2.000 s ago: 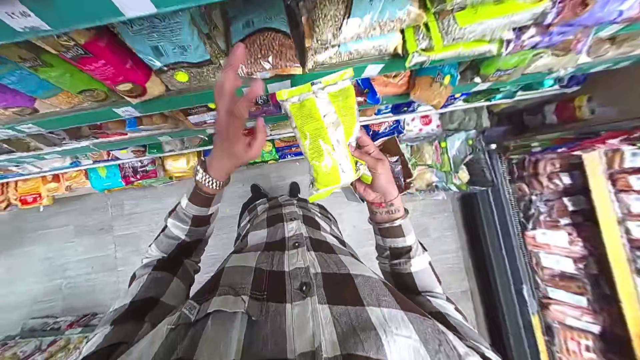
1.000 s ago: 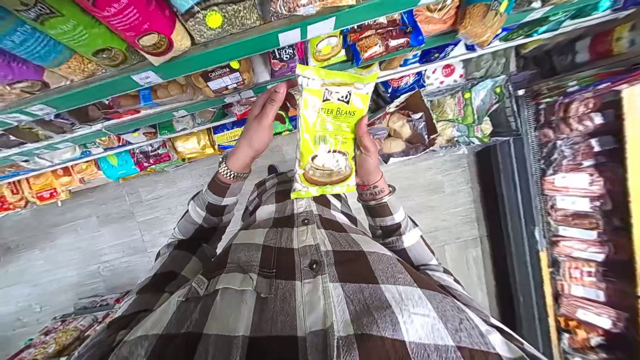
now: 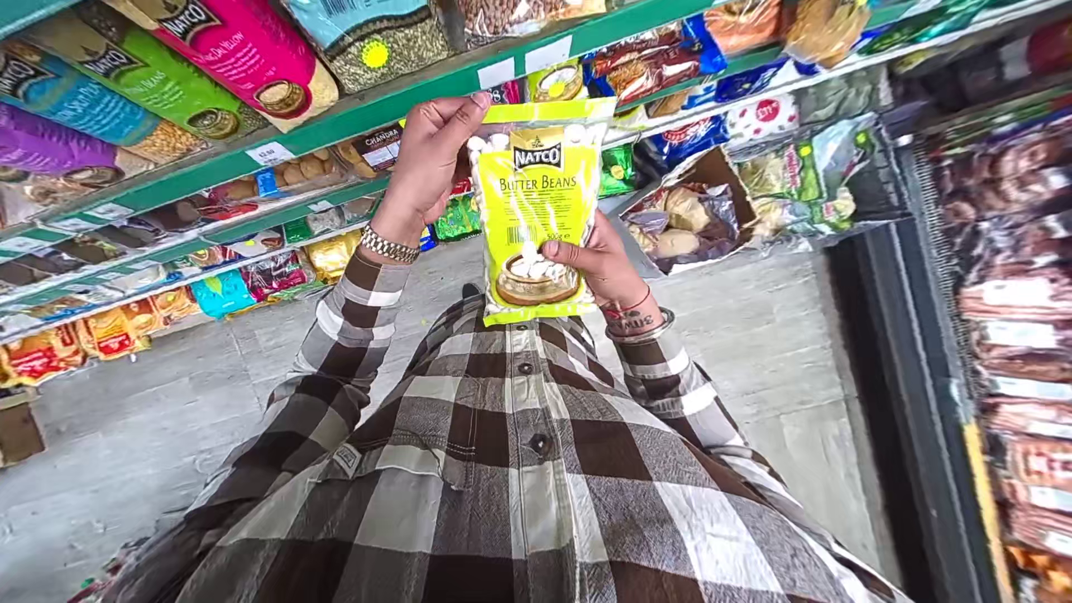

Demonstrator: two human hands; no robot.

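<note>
A yellow-green Natco bag of butter beans (image 3: 540, 201) is held upright in front of my chest, its printed front facing me. My left hand (image 3: 435, 155) pinches the bag's upper left corner between thumb and fingers. With the thumb across the pictured bowl and the fingers behind, my right hand (image 3: 603, 260) grips the lower right side. White beans show through clear parts near the top of the bag. The fingers behind the bag are hidden.
Green-edged shelves (image 3: 368, 117) packed with bags of pulses cross the top. A cardboard box (image 3: 695, 209) of bagged goods stands right of the bag. Farther right, a dark-edged case (image 3: 930, 377) holds many packets. Grey floor (image 3: 167, 435) lies below.
The bag showed its back two seconds ago and now shows its front. My left hand, held away from it then, now grips its top corner. The view has shifted.
</note>
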